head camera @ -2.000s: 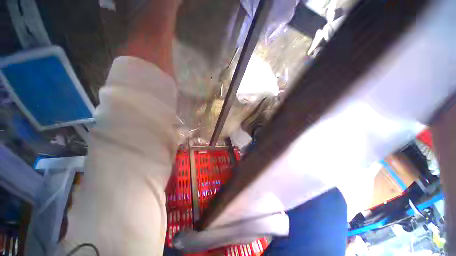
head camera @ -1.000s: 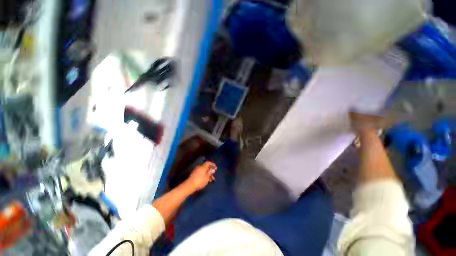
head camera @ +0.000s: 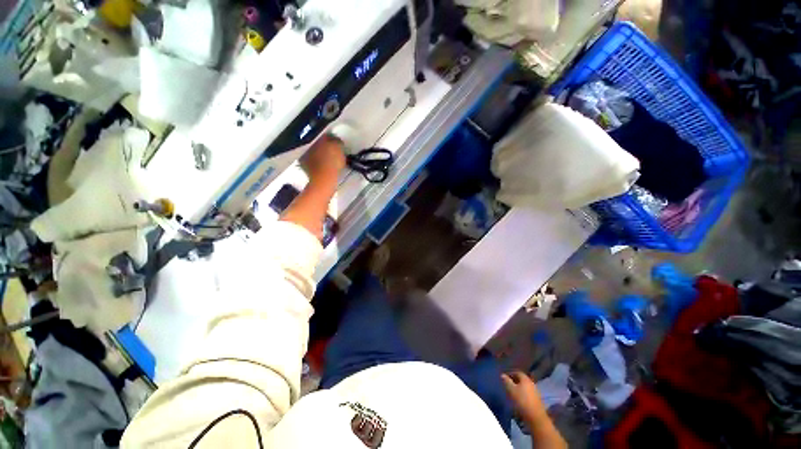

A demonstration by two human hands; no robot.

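Note:
A white sewing machine (head camera: 220, 123) with a dark panel lies across the upper left. My left hand (head camera: 325, 158) is on its bed, just left of the black-handled scissors (head camera: 373, 164). The scissors' blades point toward the hand and partly hide there; whether the fingers grip anything is unclear. A small dark rectangle (head camera: 285, 197) lies on the bed below the hand. My right hand (head camera: 523, 390) is low beside my leg at the bottom, small, with fingers partly curled; its hold cannot be made out.
A pale bench (head camera: 514, 272) stands right of my legs, with cream cloth (head camera: 562, 158) heaped at its far end. Behind is a blue plastic crate (head camera: 733, 158) holding dark cloth. Cream pieces (head camera: 97, 210) lie left of the machine. Red and dark cloth (head camera: 685, 368) lies at lower right.
My view has turned, bringing the machine and crate fully in. My left hand has moved from above my lap onto the machine bed. My right hand has left the bench and dropped beside my leg.

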